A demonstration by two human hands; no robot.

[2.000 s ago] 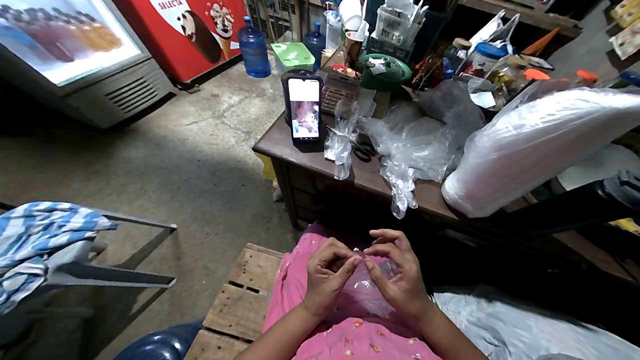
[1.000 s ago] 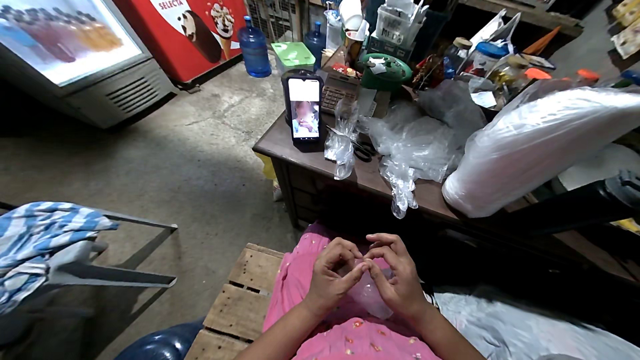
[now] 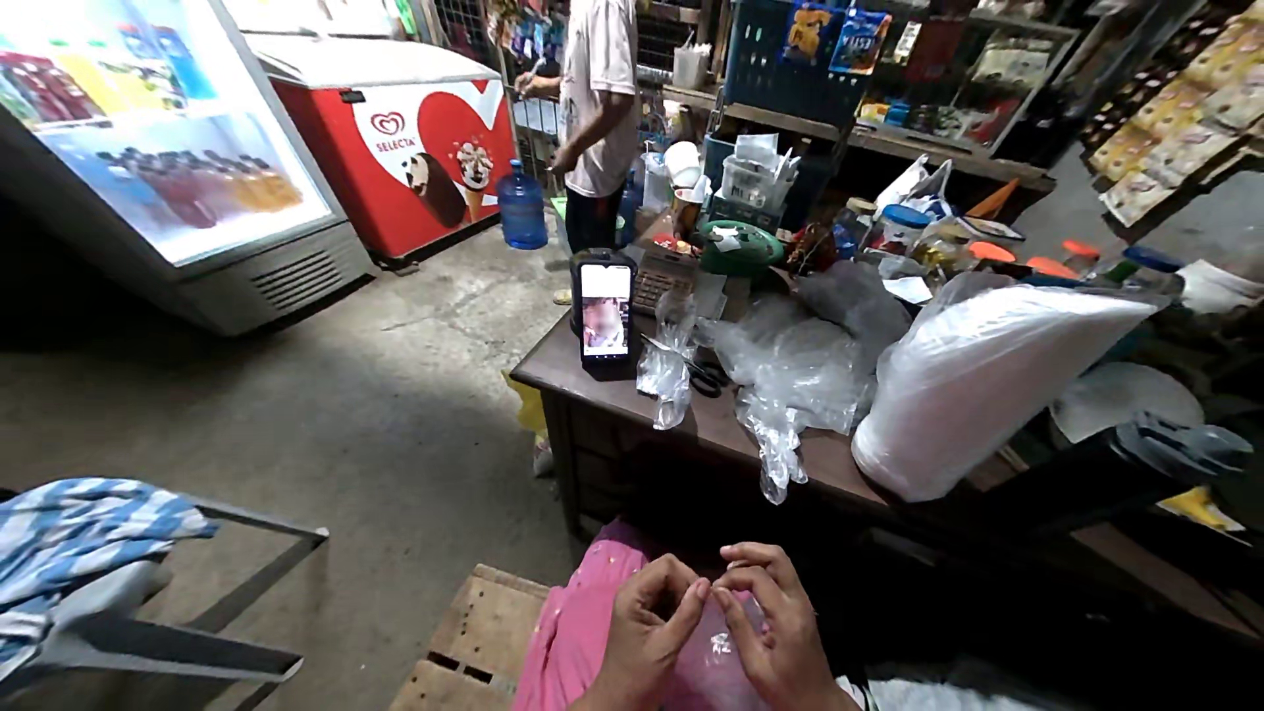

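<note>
My left hand (image 3: 654, 624) and my right hand (image 3: 773, 620) meet fingertip to fingertip above my lap, pinching the top of a clear plastic bag (image 3: 719, 647). The bag hangs over pink patterned cloth (image 3: 573, 632); its contents cannot be told. Beyond my hands, on the dark wooden desk (image 3: 711, 425), a smartphone (image 3: 605, 311) stands upright with its screen lit. Beside it lie crumpled clear plastic bags (image 3: 790, 360) and black-handled scissors (image 3: 706, 378), partly covered by plastic.
A large white plastic-wrapped bundle (image 3: 973, 385) leans on the desk's right, near jars and a green basket (image 3: 739, 247). A wooden bench (image 3: 479, 632) is beside my lap. At left are a grey chair (image 3: 128, 602) and a lit drinks fridge (image 3: 197, 148). A person (image 3: 599, 109) stands behind the desk.
A person has come into view behind the desk, near the red freezer. My hands remain together over my lap, with small finger movements. The view has tilted up slightly.
</note>
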